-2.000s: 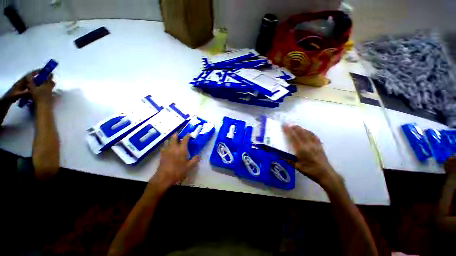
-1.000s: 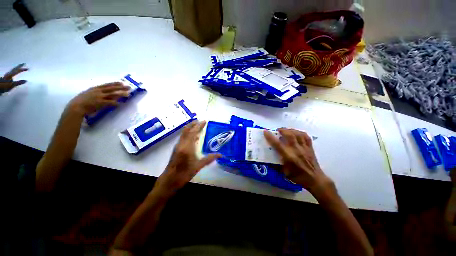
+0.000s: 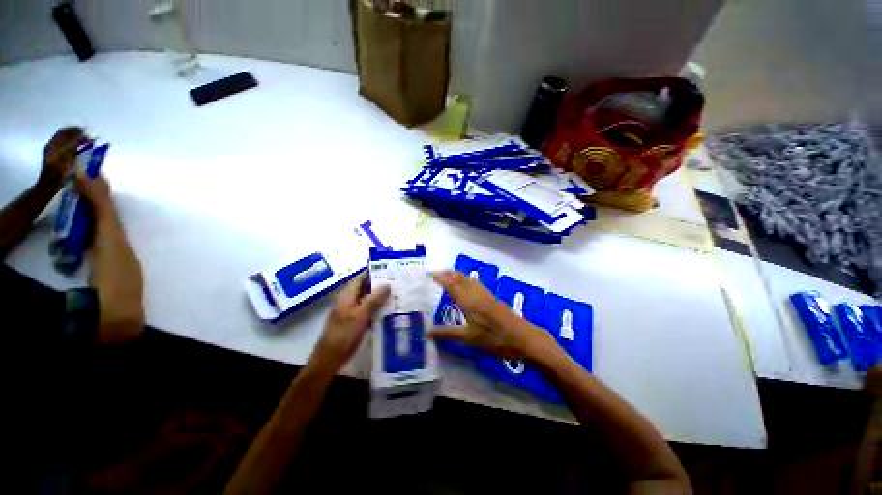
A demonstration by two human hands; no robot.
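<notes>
A white and blue retail box (image 3: pixel 404 334) stands out in front of me, its picture side towards me and its blue end away from me. My left hand (image 3: pixel 350 319) grips its left edge. My right hand (image 3: pixel 474 314) is at its right edge with fingers spread; whether it grips the box is unclear. Several blue insert trays (image 3: pixel 569 338) with white plug pieces and white cables lie side by side on the right, partly under my right hand and forearm. One filled box (image 3: pixel 305 276) lies at the left, its near end flap open.
A fanned heap of flat cartons (image 3: pixel 498 189) lies behind the trays, near a red patterned bag (image 3: pixel 624 135), dark bottle (image 3: pixel 544 111) and brown paper bag (image 3: pixel 403 63). A person's hands (image 3: pixel 73 174) hold a box at far left. More blue trays (image 3: pixel 817 327) and bundled cables (image 3: pixel 803 184) are at right.
The retail box has moved left off the trays and turned lengthwise, now in my left hand. The tray under it no longer shows. The other person has taken the far-left box away.
</notes>
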